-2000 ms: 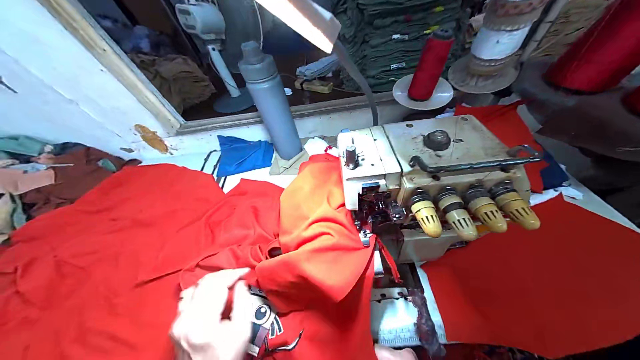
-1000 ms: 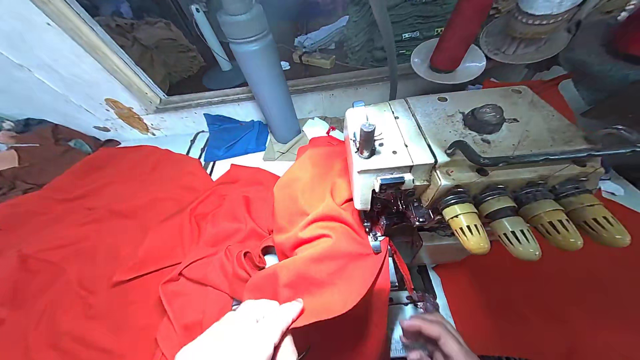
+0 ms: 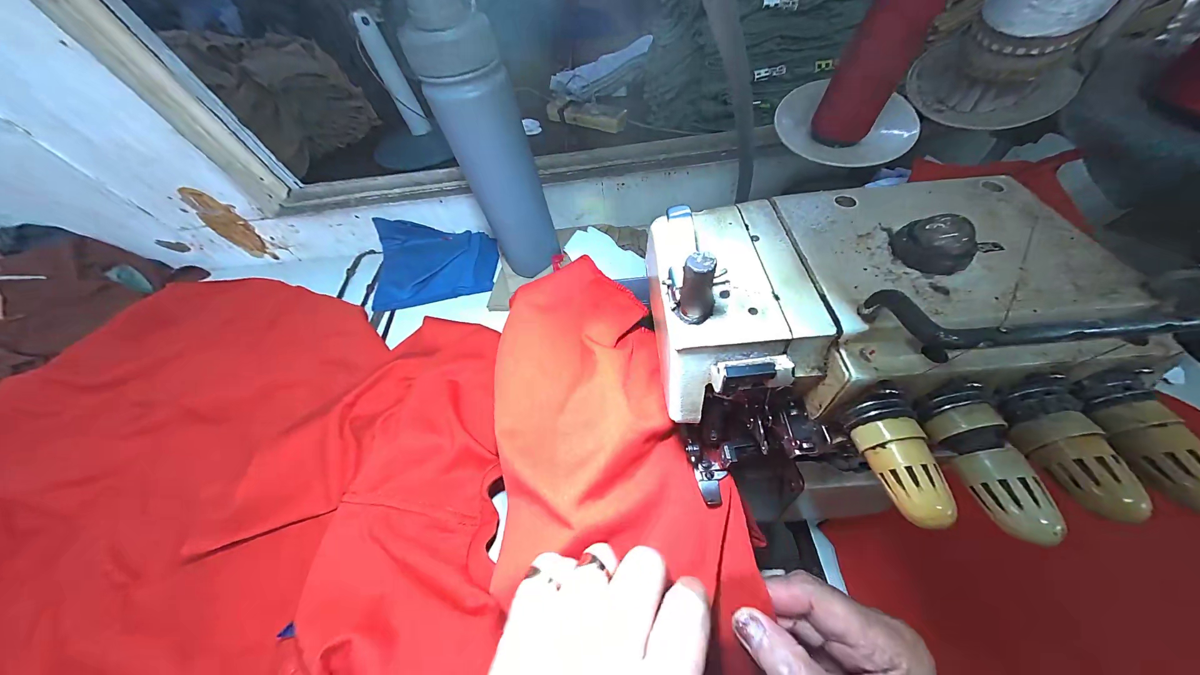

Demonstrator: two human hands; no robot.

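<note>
Red fabric [image 3: 591, 422] runs under the presser foot [image 3: 710, 487] of an overlock sewing machine [image 3: 750, 309]. My left hand [image 3: 605, 614] lies on top of this fabric in front of the foot, fingers bent and pressed to the cloth, rings on two of them. To its right, my right hand [image 3: 834, 623] pinches the fabric's edge between thumb and fingers. More of the red cloth spreads in folds to the left. Part of the needle area is hidden by dark machine parts.
Yellowish tension knobs [image 3: 905, 469] line the machine's front. Behind stand a grey bottle [image 3: 492, 141] and a red thread cone [image 3: 872, 75] on a white disc. A blue cloth piece [image 3: 433, 265] lies beside the bottle. Brown cloth [image 3: 80, 291] is heaped at the far left, near a window frame.
My left hand has moved right, onto the fabric before the foot. My right hand, by the machine's front a second ago, now pinches the fabric edge. The view has moved closer.
</note>
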